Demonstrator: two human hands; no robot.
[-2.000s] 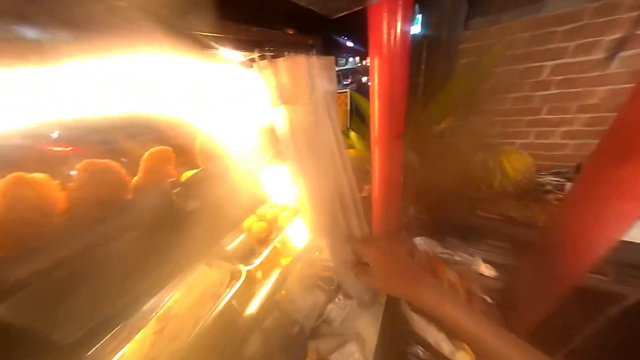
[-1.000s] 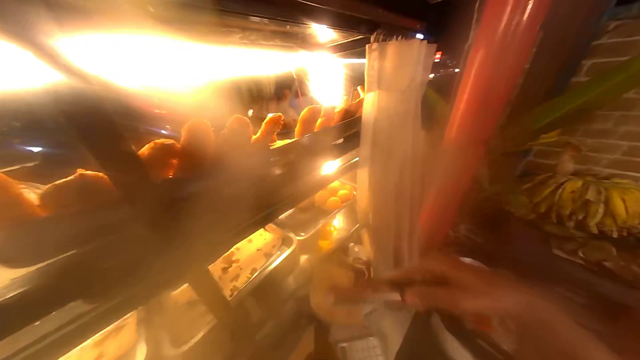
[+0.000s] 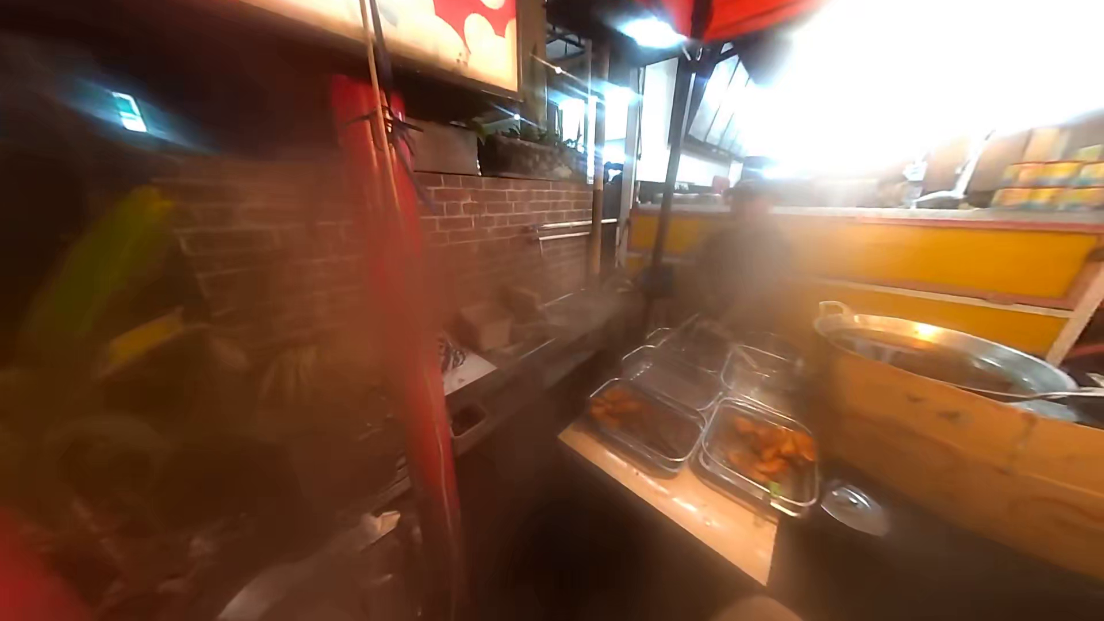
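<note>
Neither of my hands can be made out. A small blurred, rounded shape [image 3: 755,609] shows at the bottom edge; I cannot tell what it is. On a low light-coloured board [image 3: 673,500] stand two clear-walled trays with orange-brown food pieces, the left tray [image 3: 647,427] and the right tray [image 3: 759,453]. Behind them are further trays [image 3: 677,371] whose contents are unclear. To the right, a wide metal wok [image 3: 1026,371] with loop handles sits within a tan box-like surround [image 3: 949,457], with a metal utensil resting at its rim.
A red pole [image 3: 405,345] stands left of the trays, before a brick wall [image 3: 500,207]. A blurred person [image 3: 746,250] is behind the trays. A yellow-panelled counter [image 3: 949,259] runs at the back right. A round metal lid or dish [image 3: 854,507] lies beside the right tray.
The view has swung far to the right, away from the lit display case and the upright bundle of pale paper bags. The hand seen beside that bundle is no longer visible.
</note>
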